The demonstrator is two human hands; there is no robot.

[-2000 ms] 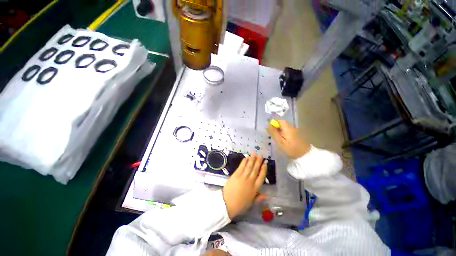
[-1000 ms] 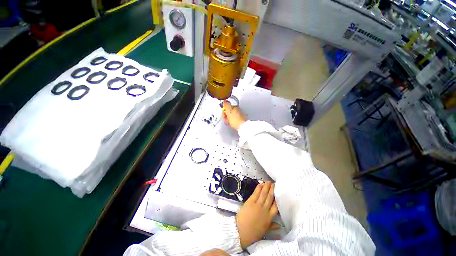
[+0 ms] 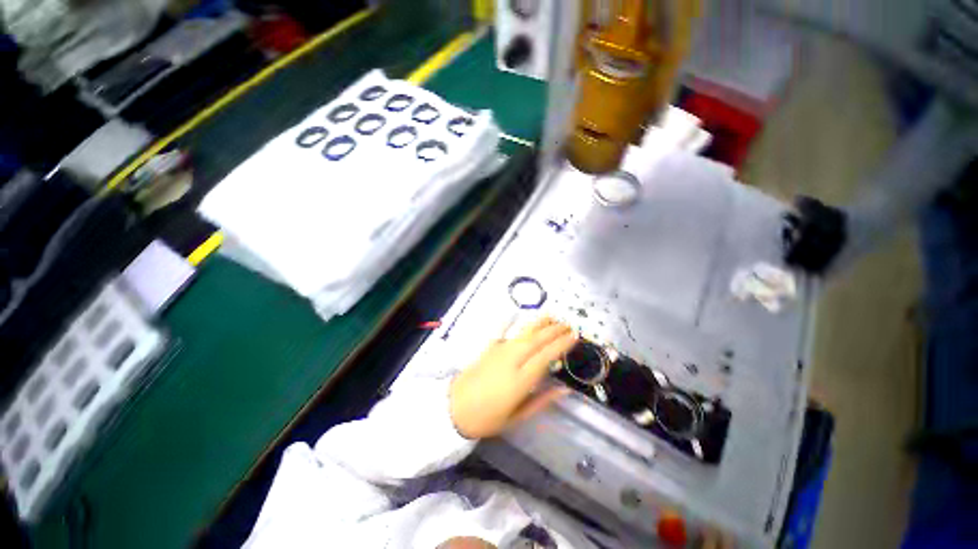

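Note:
A black oblong fixture (image 3: 633,388) lies near the front edge of the white press table (image 3: 488,311). It has two round seats with pale rims, one near its left end and one near its right end. My left hand (image 3: 513,375) is at the fixture's left end, palm down with fingers stretched out. Its fingertips reach the fixture's edge, and I see nothing held in it. My right hand cannot be made out; only a blurred patch shows at the bottom edge beside the red button.
A dark loose ring (image 3: 527,292) lies behind my left hand. A pale ring (image 3: 616,190) is by the gold press cylinder (image 3: 601,118). A white wipe (image 3: 764,286) lies at right. A white sheet stack (image 3: 322,225) bears black rings. A compartment tray (image 3: 80,375) is far left. A red button (image 3: 672,528) is in front.
The view has swung left. My left hand has moved from the fixture's right part to its left end, uncovering the right seat. My right hand has left the pale ring by the press cylinder.

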